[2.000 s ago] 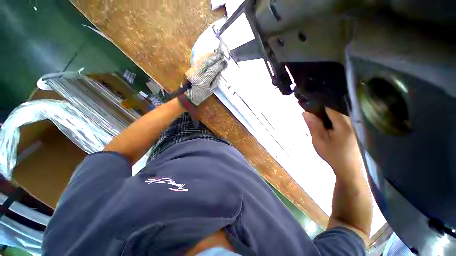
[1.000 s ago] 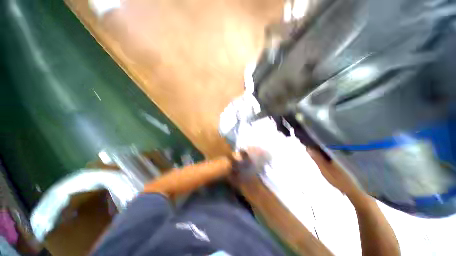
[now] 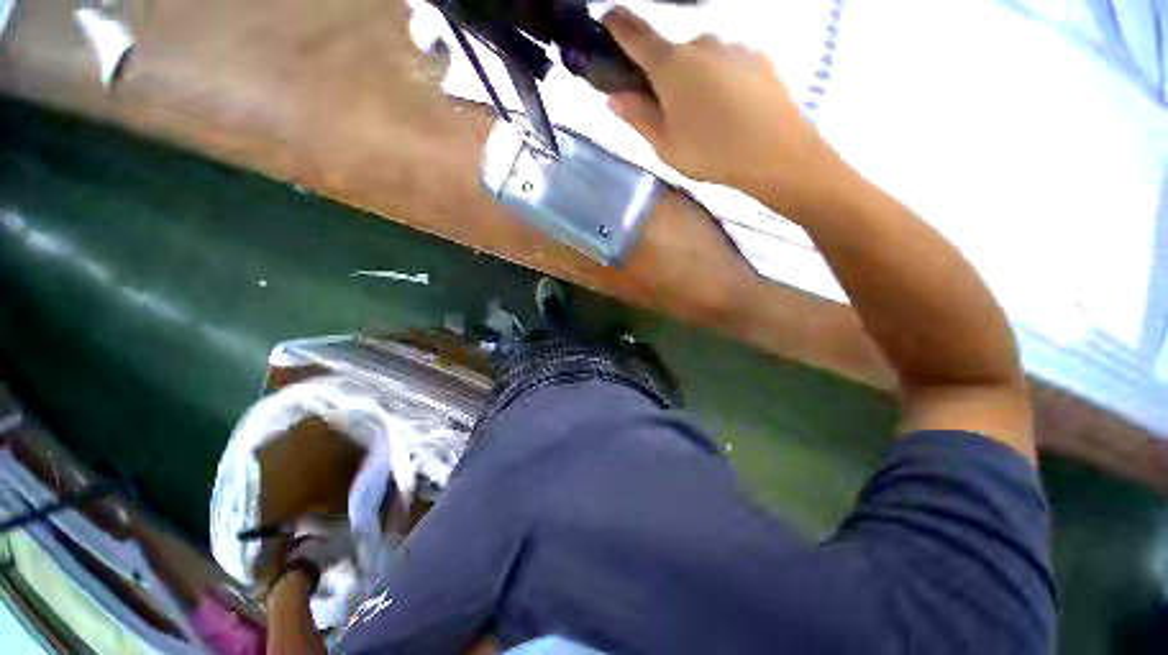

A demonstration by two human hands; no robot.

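Note:
My right hand (image 3: 717,109) is bare and grips the dark machine handle (image 3: 592,49) at the top centre. Only the lower part of the cutting machine shows. Its grey metal base plate (image 3: 576,202) lies on the brown table beside the white-topped fabric lay (image 3: 973,192), with the thin standard rising from it. My left hand (image 3: 305,553) is at the lower left, at the mouth of the cardboard box (image 3: 308,463) lined with clear plastic. It is small and blurred, with a dark wrist strap. White material shows beside it; I cannot tell if it is held.
The worn wooden table (image 3: 295,134) runs across the top. A white scrap (image 3: 108,44) lies on it at the upper left. The green floor (image 3: 167,269) shows below, with a thin offcut (image 3: 392,275) on it. Long pale items lie beside the box. More material lies at the lower left.
My left hand has left the lay and table edge and moved down to the box. The machine has shifted up in view, and its base plate now shows. My right hand stays on the handle.

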